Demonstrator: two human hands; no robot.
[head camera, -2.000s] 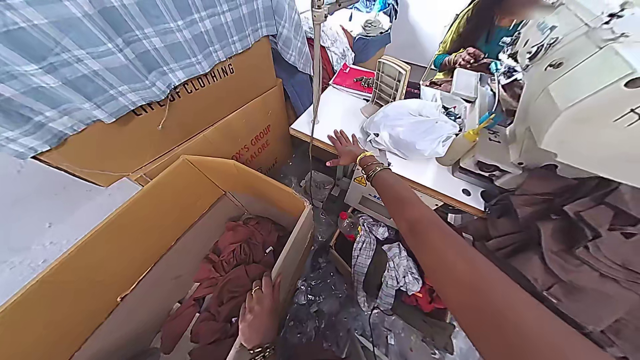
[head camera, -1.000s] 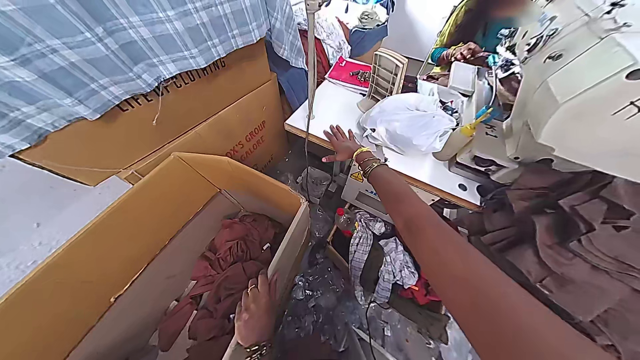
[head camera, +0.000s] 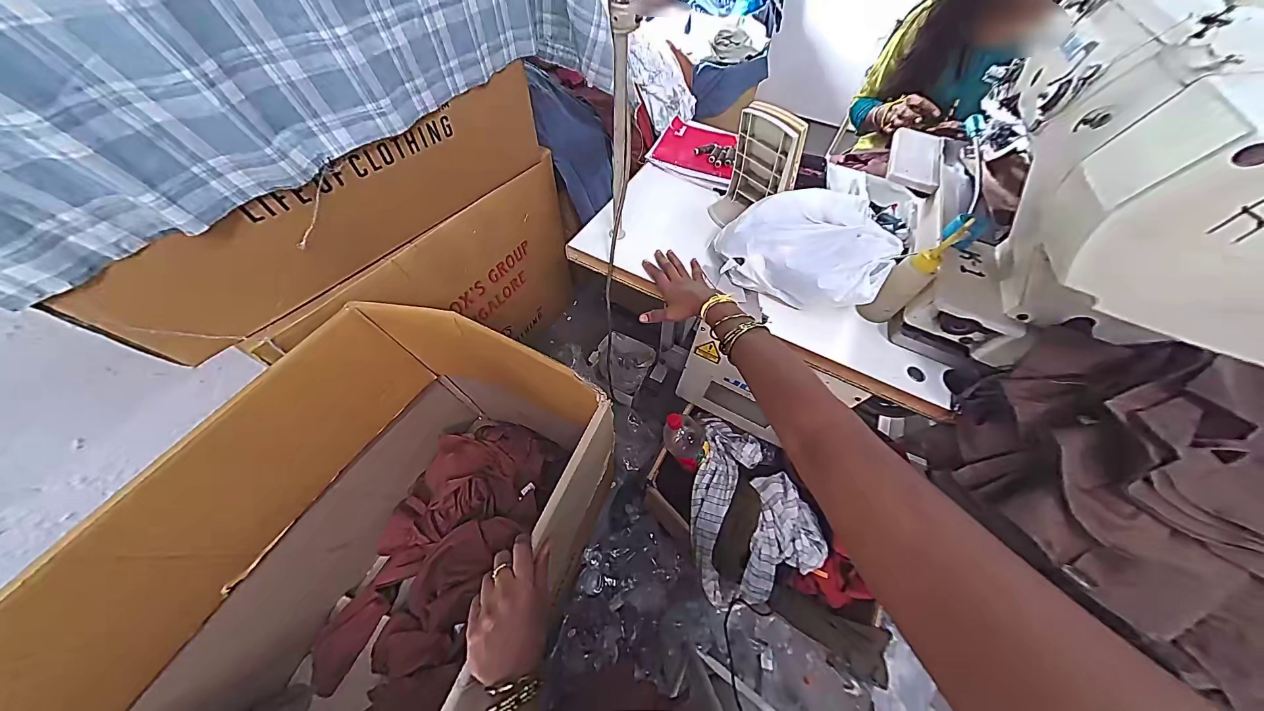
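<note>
My left hand, with a ring and bangles, rests at the right wall of an open cardboard box, its fingers over the top edge. Maroon cloth pieces lie inside this box. My right hand, with bangles at the wrist, is stretched out over the near left edge of a white sewing table, fingers spread and nothing held. Whether it touches the table I cannot tell. Beyond it on the table sit a white plastic bag and a yellow-tipped bottle, beside a sewing machine.
A person sits behind the table. Brown cloth is heaped at right. Under the table stands a box with checked cloth and a red-capped bottle. Plastic scraps litter the floor. Printed cartons and checked fabric are at left.
</note>
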